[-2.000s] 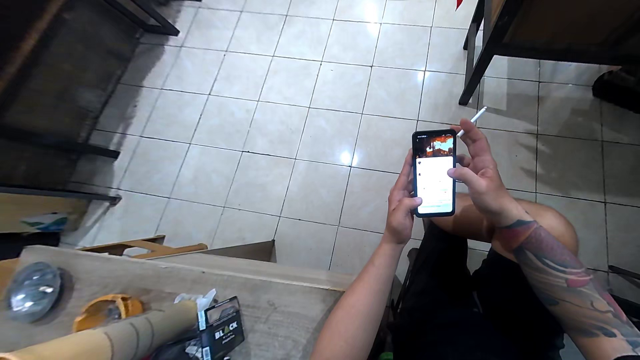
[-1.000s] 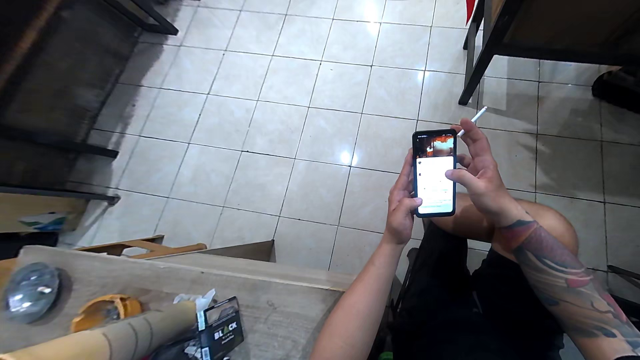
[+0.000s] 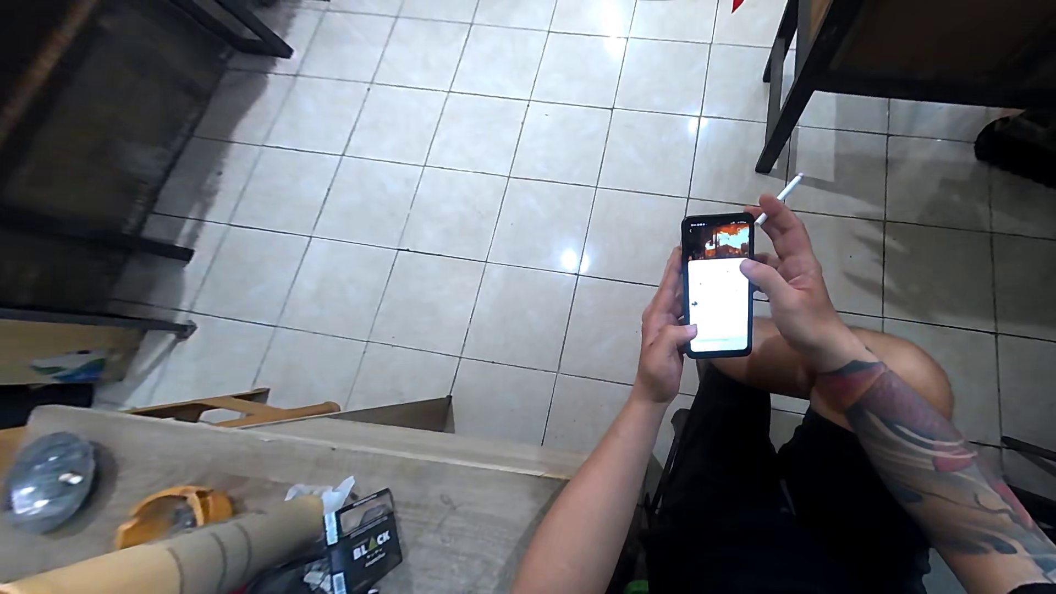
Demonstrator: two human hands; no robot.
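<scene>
Held upright above my lap is a black smartphone [image 3: 719, 285] with its screen lit, an orange picture at the top and a white area below. My left hand [image 3: 662, 342] grips its left side, thumb on the lower left edge. On the phone's right side rests my right hand [image 3: 788, 272], its thumb over the screen's upper right part. A white cigarette [image 3: 780, 198] sticks out between the fingers of that hand, pointing up and right. The fingers behind the phone are hidden.
A wooden table [image 3: 462, 487] at lower left bears a cardboard tube [image 3: 173, 561], a black box [image 3: 367, 540], an orange ring-shaped object [image 3: 177, 507] and a clear round glass object [image 3: 51, 483]. Dark-legged furniture [image 3: 784, 115] stands at upper right, more at upper left, on a tiled floor.
My right thumb has moved up on the phone's screen. My left hand keeps its hold, and the cigarette remains in my right hand.
</scene>
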